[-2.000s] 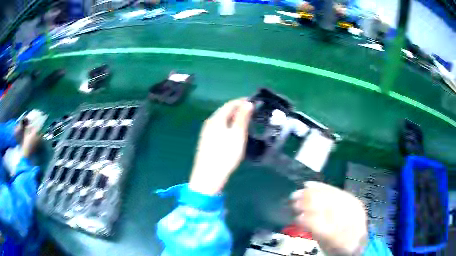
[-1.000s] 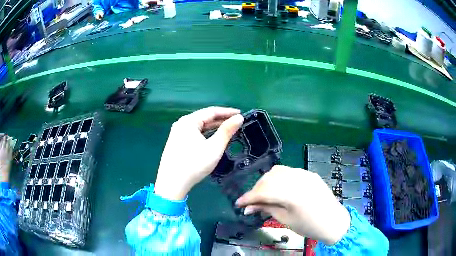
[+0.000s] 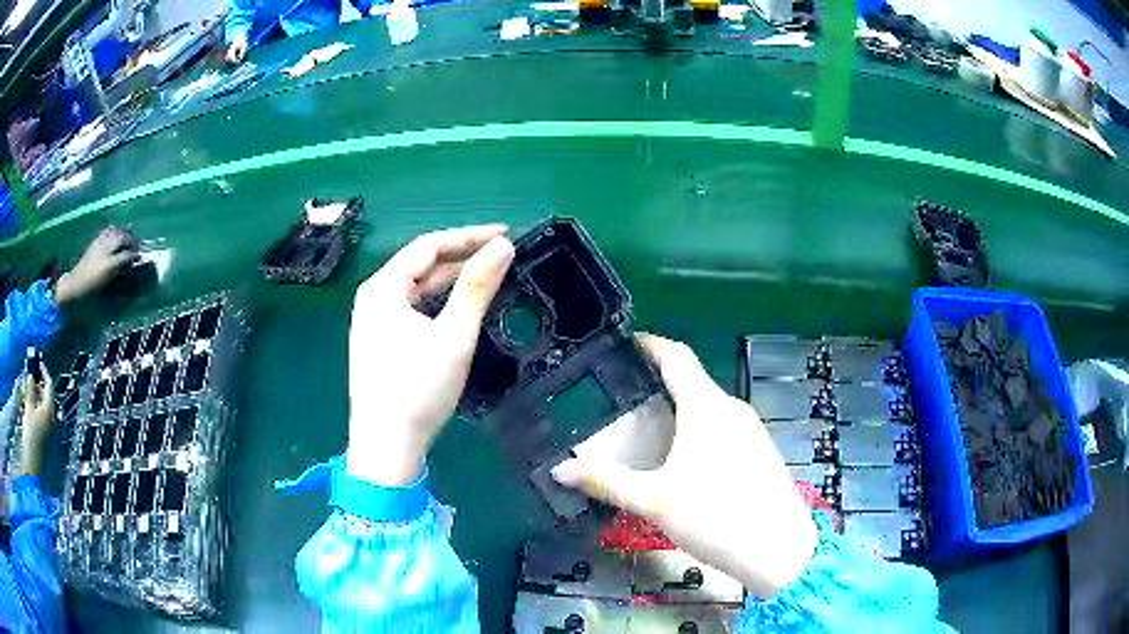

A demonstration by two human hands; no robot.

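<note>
A black open device housing [image 3: 551,325] is held up over the green bench, tilted, with a round opening in its upper half and a square opening in its lower half. My left hand [image 3: 419,341] grips its upper left edge. My right hand [image 3: 706,477] holds the lower half at its right side, thumb over a pale rectangle [image 3: 625,434] lying on that half; whether this is a plate or film I cannot tell. Below, silvery plates [image 3: 576,613] lie with red bubble bag [image 3: 635,533] showing beside them, partly hidden by my right hand.
More silvery plates [image 3: 786,360] lie left of a blue bin [image 3: 1000,539] of dark pieces. A housing [image 3: 951,243] lies beyond the bin, another [image 3: 312,242] at the upper left. Blister trays [image 3: 149,458] stand left. Another person's hands [image 3: 99,263] are at the left edge.
The housing and my hands have moved slightly up and left. My right hand has shifted to the lower half's right side, and the pale rectangle now shows there. Another person's hand has reached toward the left housing.
</note>
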